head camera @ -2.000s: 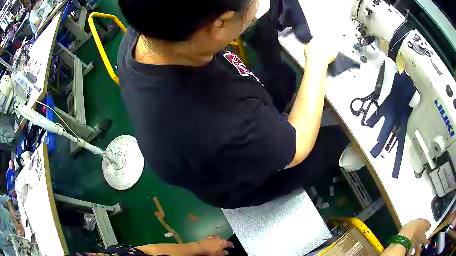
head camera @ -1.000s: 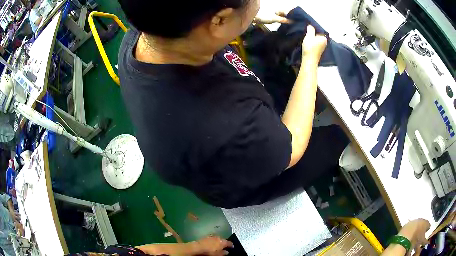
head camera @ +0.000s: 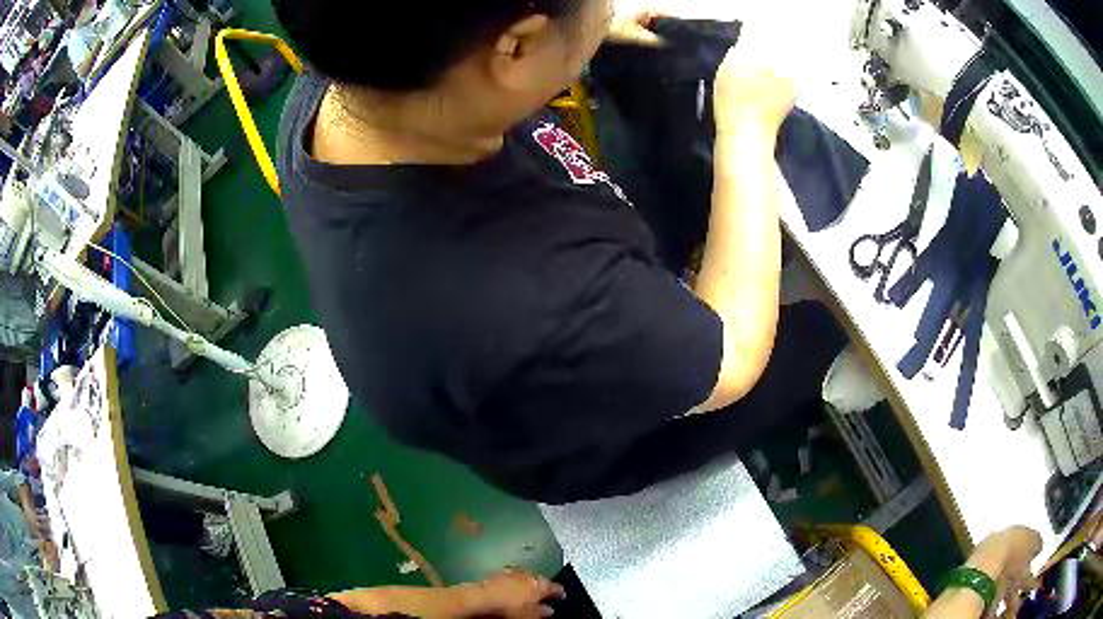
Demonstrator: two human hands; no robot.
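Observation:
My left hand [head camera: 518, 595] is at the bottom edge beside the silver-white seat board; its fingers are partly cut off and no held thing shows. My right hand [head camera: 1006, 559], with a green band at the wrist, lies at the table's near corner; its fingertips are unclear. A seated person in a black T-shirt [head camera: 508, 302] holds dark cloth [head camera: 659, 115] with both hands over the lap and table edge. A dark panel [head camera: 823, 167] lies on the white table by that person's forearm.
The JUKI sewing machine [head camera: 1040, 230] stands at the right. Black-handled shears [head camera: 889, 252] and navy strips [head camera: 962, 272] lie before it. A white round-based stand [head camera: 296, 393] and yellow tube frame [head camera: 248, 115] are at the left, over green floor.
The seated person's hands and the dark cloth have shifted; more cloth now hangs at the lap side, and the panel has drawn back from the shears. My hands have barely moved.

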